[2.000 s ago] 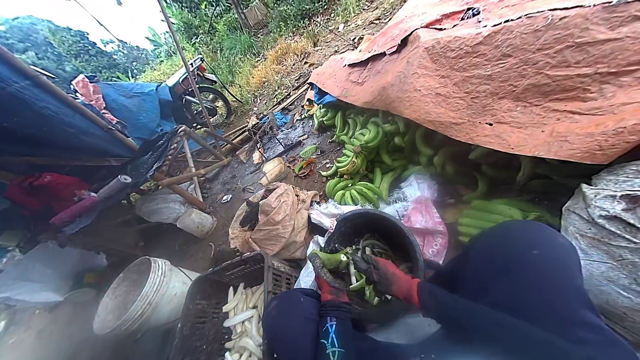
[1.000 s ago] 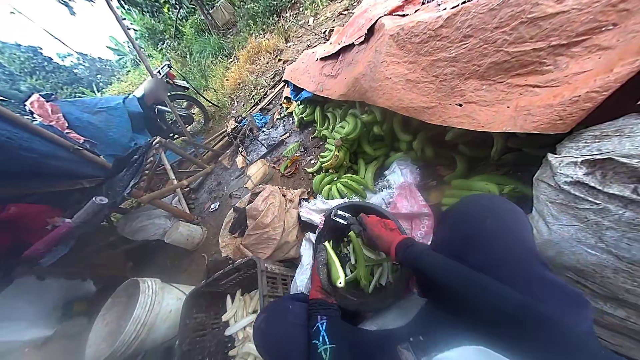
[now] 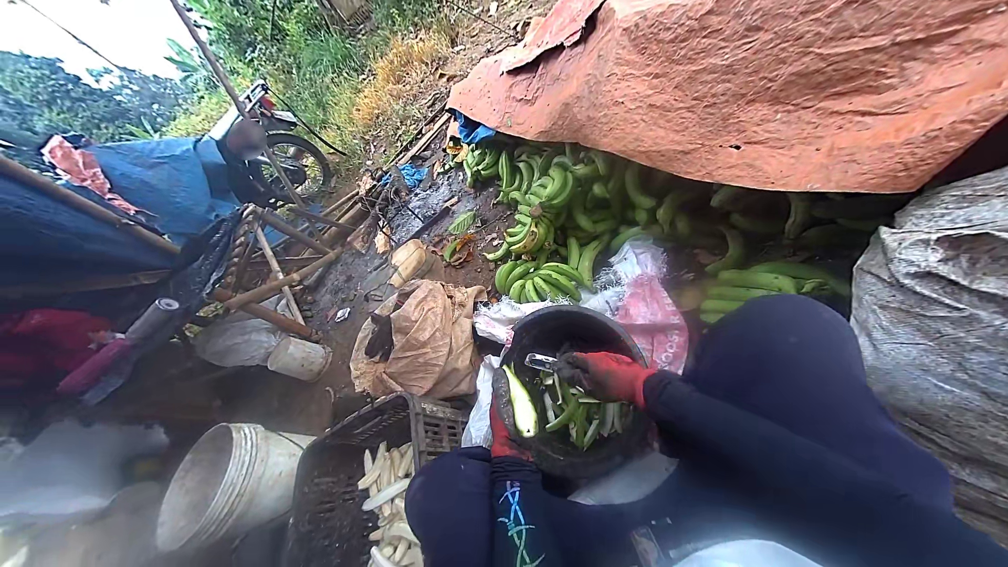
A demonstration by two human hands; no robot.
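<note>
My left hand (image 3: 508, 421), in a dark and red glove, holds a partly peeled green banana (image 3: 520, 402) over the left side of a black bucket (image 3: 579, 319). My right hand (image 3: 602, 374), gloved alike, is closed on a small metal-bladed peeler (image 3: 541, 361) just right of the banana. Strips of green peel (image 3: 587, 417) lie in the bucket below both hands. At my left knee, a dark plastic crate (image 3: 437, 429) holds many peeled bananas (image 3: 390, 492).
Green banana bunches (image 3: 551, 197) are heaped ahead under an orange tarp (image 3: 732, 94). A white bucket (image 3: 228, 480) lies tilted at left, beyond the crate. A brown sack (image 3: 433, 339) stands beside the black bucket. A grey sack (image 3: 937, 315) is at right. A motorcycle (image 3: 287, 161) stands behind.
The banana in my left hand, mostly green two seconds ago, now shows a pale peeled face. My right hand has moved a little lower over the bucket since one second ago.
</note>
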